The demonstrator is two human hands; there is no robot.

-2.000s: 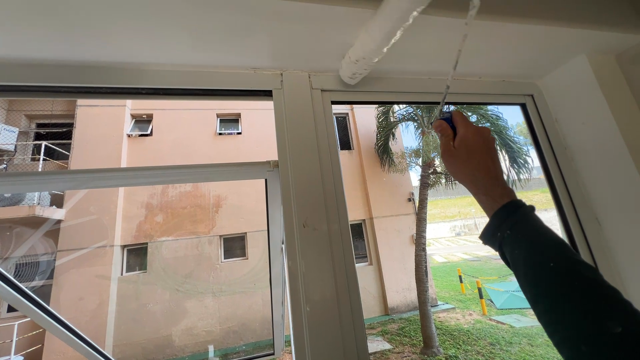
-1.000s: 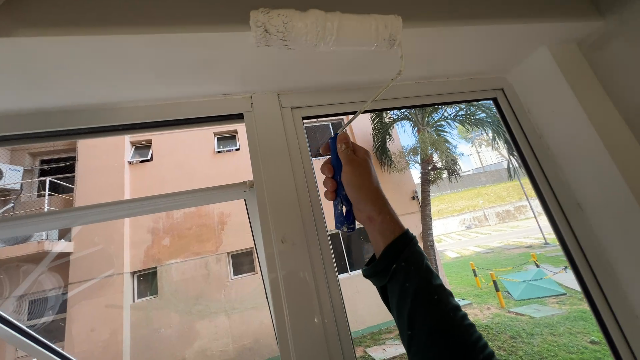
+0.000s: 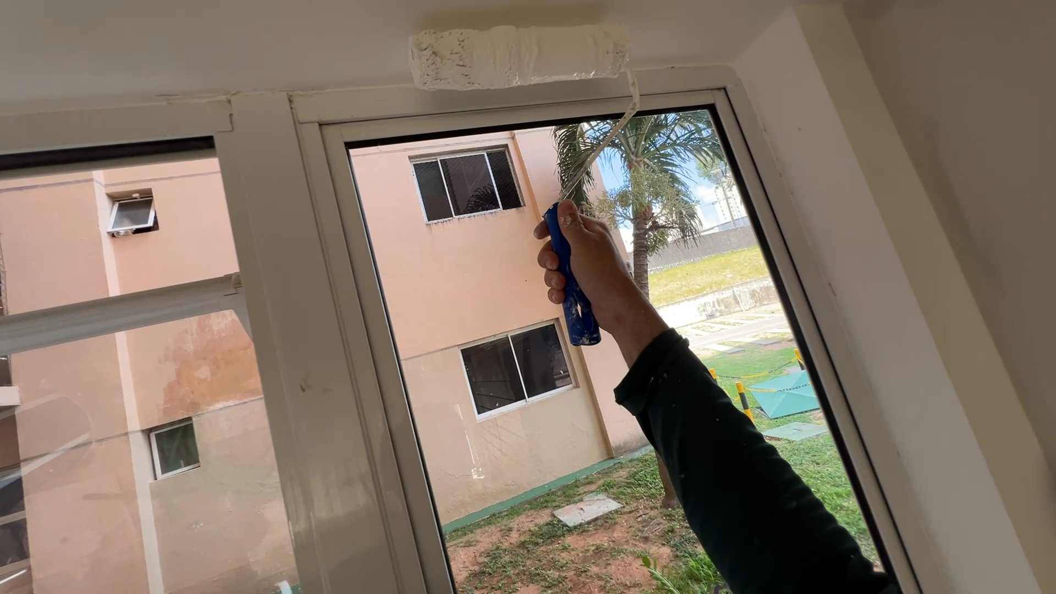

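Observation:
My right hand (image 3: 590, 260), in a dark long sleeve, comes up from the lower right and is closed around the blue handle (image 3: 577, 305) of a paint roller. White paint marks the handle. The thin metal rod bends up to the roller sleeve (image 3: 520, 56), which is coated in wet-looking white paint. That sleeve lies roughly level at the white surface (image 3: 330, 49) above the window, partly overlapping the top of the frame (image 3: 528, 103); whether it touches is hard to tell. My left hand is out of view.
A light window post (image 3: 289, 330) divides the two panes. At the left is a tilted sash rail (image 3: 124, 309). The white side wall of the window recess (image 3: 891, 289) slopes down the right. Through the glass are a building, a palm and grass.
The view has shifted toward the right pane. The roller sleeve, pointing toward the upper left two seconds ago, now lies crosswise near the top edge of the window frame. My right hand still holds its handle.

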